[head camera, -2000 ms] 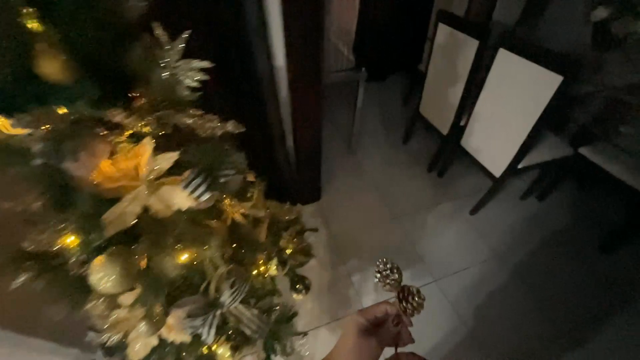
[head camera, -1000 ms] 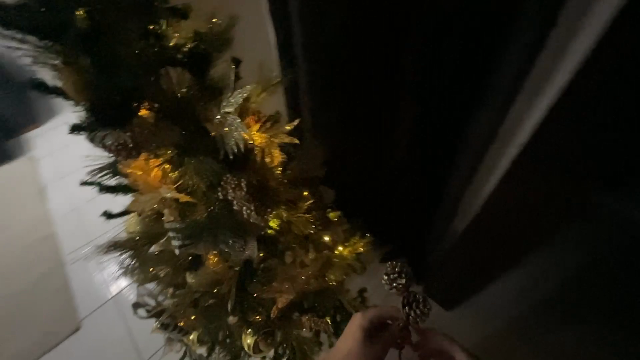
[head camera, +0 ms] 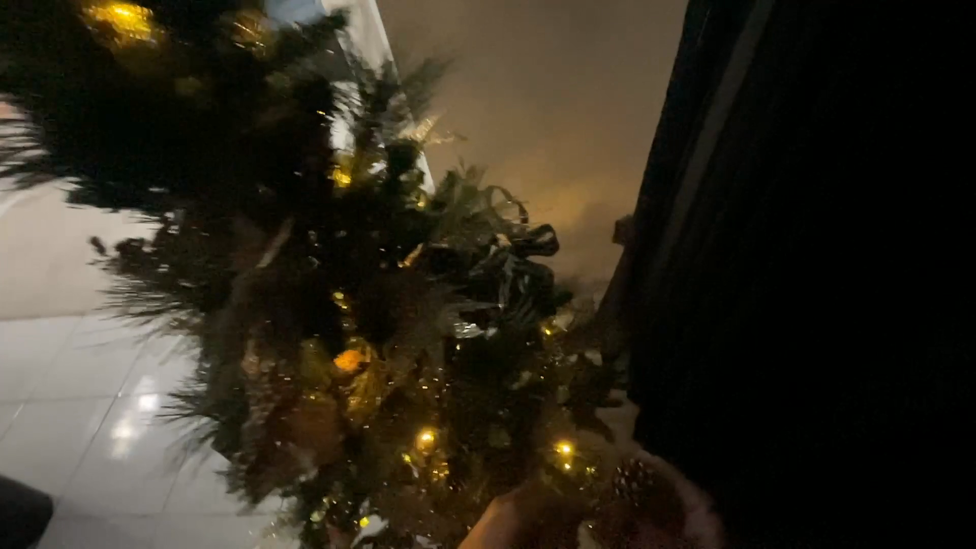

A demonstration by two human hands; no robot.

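My left hand (head camera: pixel 503 520) is partly in view at the bottom edge, in deep shadow against the lower branches of a decorated Christmas tree (head camera: pixel 396 305). Just right of it is a dark pine cone ornament (head camera: pixel 630 480), which appears held by its stem; the fingers around the stem are hidden by dark and blur. A dim pinkish shape curves beside the cone, and I cannot tell whether it is my right hand or something behind. Glowing lights (head camera: pixel 564 448), a striped ribbon bow (head camera: pixel 507 267) and an orange ornament (head camera: pixel 351 361) show among the branches.
A black, unlit upright surface (head camera: pixel 801 305) fills the right side. Behind the tree stands a beige wall (head camera: pixel 534 91). White floor tiles (head camera: pixel 84 419) lie at lower left, with a dark object (head camera: pixel 23 511) at the left edge.
The view has swung far from the chairs toward the tree and wall. The pine cones, clearly held up before, now sit dimly against the lower branches. My right hand, faintly seen earlier, is no longer distinct.
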